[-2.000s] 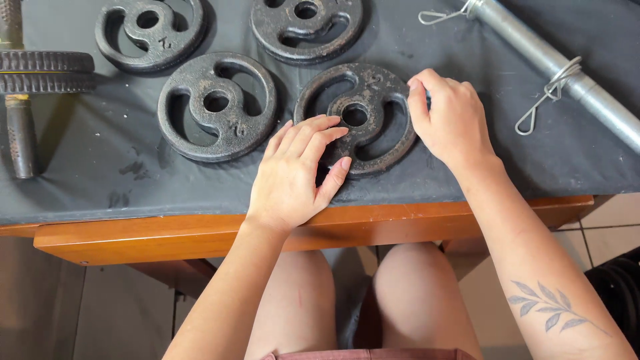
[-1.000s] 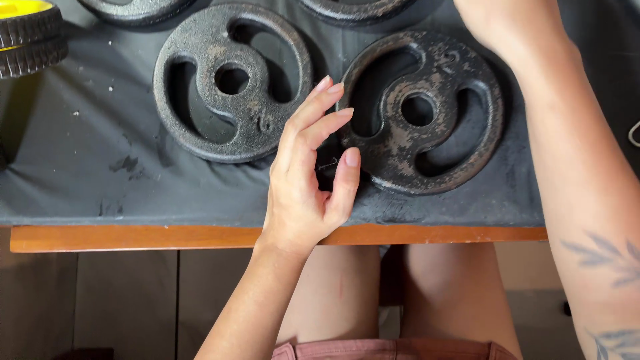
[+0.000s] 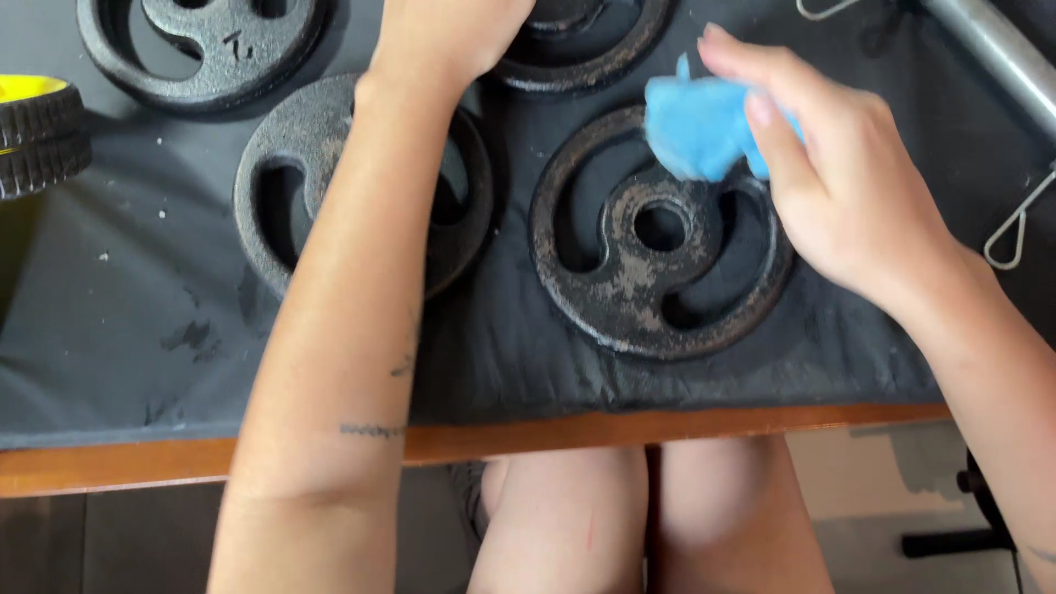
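My right hand grips a crumpled blue cloth over the upper right rim of a worn black weight plate. My left hand reaches up to the top edge, beside a farther dark plate with a round dark object at its middle. The left fingers are cut off by the frame, so what they touch is hidden. Beneath my left forearm lies another black plate, partly covered. A further plate, marked with a digit, rests at the upper left.
A black ribbed wheel with a yellow inside stands at the left edge. At the upper right lie a metal bar and wire spring clips. Dark cloth covers the table, whose wooden edge runs above my legs.
My left hand has moved up from beside the worn plate to the top edge. My right hand has come back down into view with a blue cloth, not seen before.
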